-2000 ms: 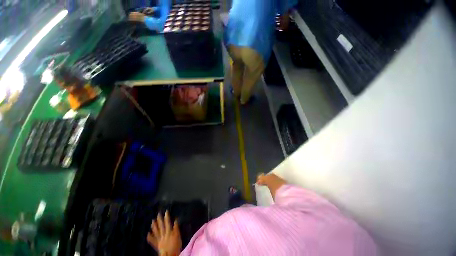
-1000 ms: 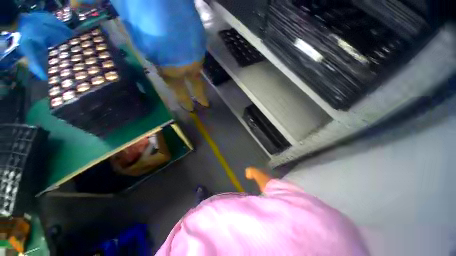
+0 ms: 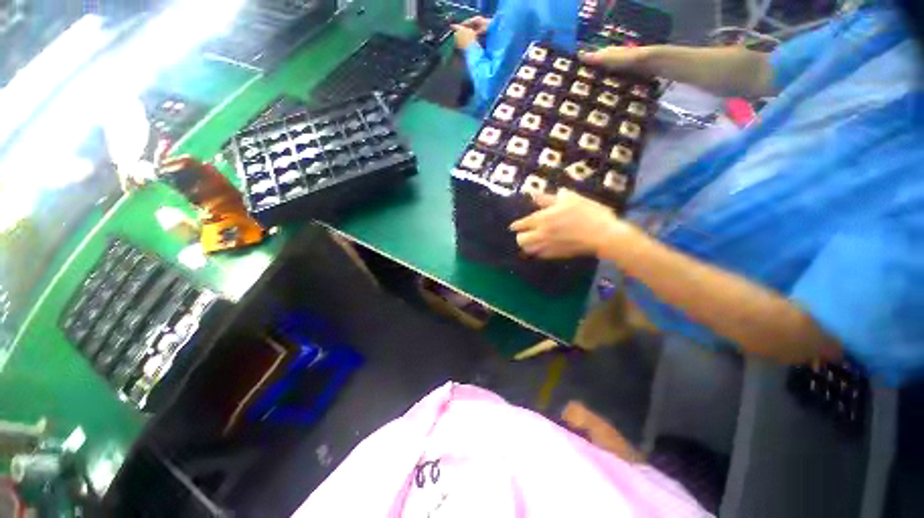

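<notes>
My right hand (image 3: 600, 429) shows small and blurred at the lower middle, partly hidden by the pink clothing; its fingers and any hold cannot be made out. My left hand is not in view. Nearest ahead, a thick black tray stack (image 3: 512, 225) is at the green bench's end, its top pockets filled with small light squares with dark centres. Another person's two hands hold the stack at its near side and far corner. A second black tray (image 3: 324, 157) lies on the bench to its left.
A person in a blue smock (image 3: 750, 212) leans in from the right. Another blue sleeve is at the back. The green bench (image 3: 431, 167) carries another black tray (image 3: 137, 319) and an orange object (image 3: 228, 228). A blue crate-like object (image 3: 314, 379) is below. Shelving with a dark tray (image 3: 833, 390) is lower right.
The view has swung left towards the bench. The blue-smocked person, earlier standing in the aisle, now reaches over from the right with hands on the tray stack.
</notes>
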